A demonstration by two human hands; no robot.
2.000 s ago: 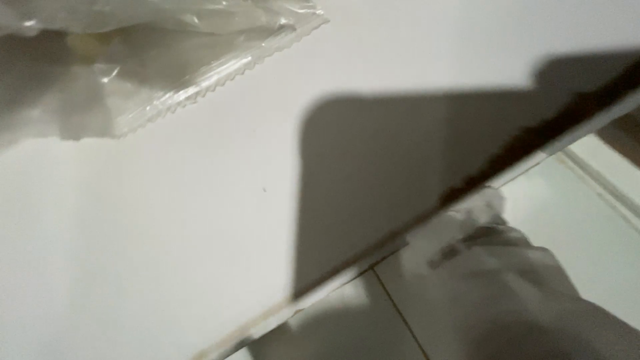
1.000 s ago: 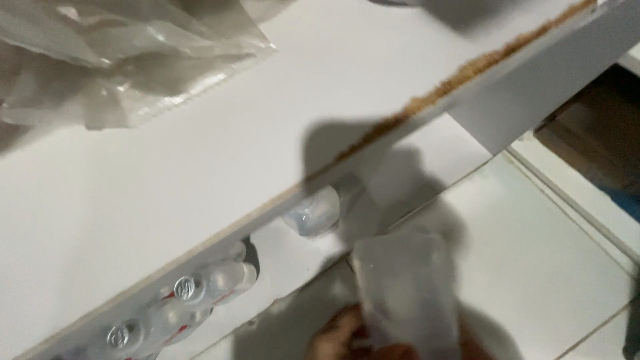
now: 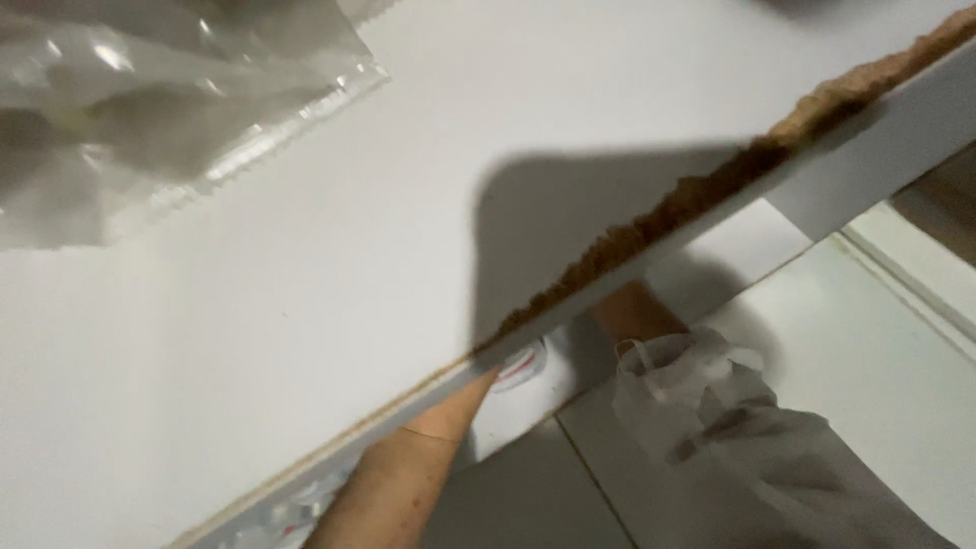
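A white board (image 3: 343, 290) with a rough, chipped brown edge (image 3: 633, 236) crosses the view on a slant. My left forearm, bare, reaches up behind that edge, which hides my left hand. On the other side, my right hand (image 3: 640, 309) shows only as skin near the wrist, below a loose greyish sleeve or covering; its fingers are hidden under the board. Between the two arms lies a clear plastic item (image 3: 522, 366) with a red mark, on a white lower surface (image 3: 534, 396). Whether either hand holds anything cannot be seen.
A crinkled clear plastic bag (image 3: 191, 99) lies on the board at upper left. Blurred clear plastic containers (image 3: 305, 503) show under the edge at lower left. Floor tiles (image 3: 526, 480) and a pale raised strip (image 3: 915, 267) lie below and to the right.
A second ago a translucent plastic container was at my hands, below the edge; it is no longer visible. Both arms now reach under the board.
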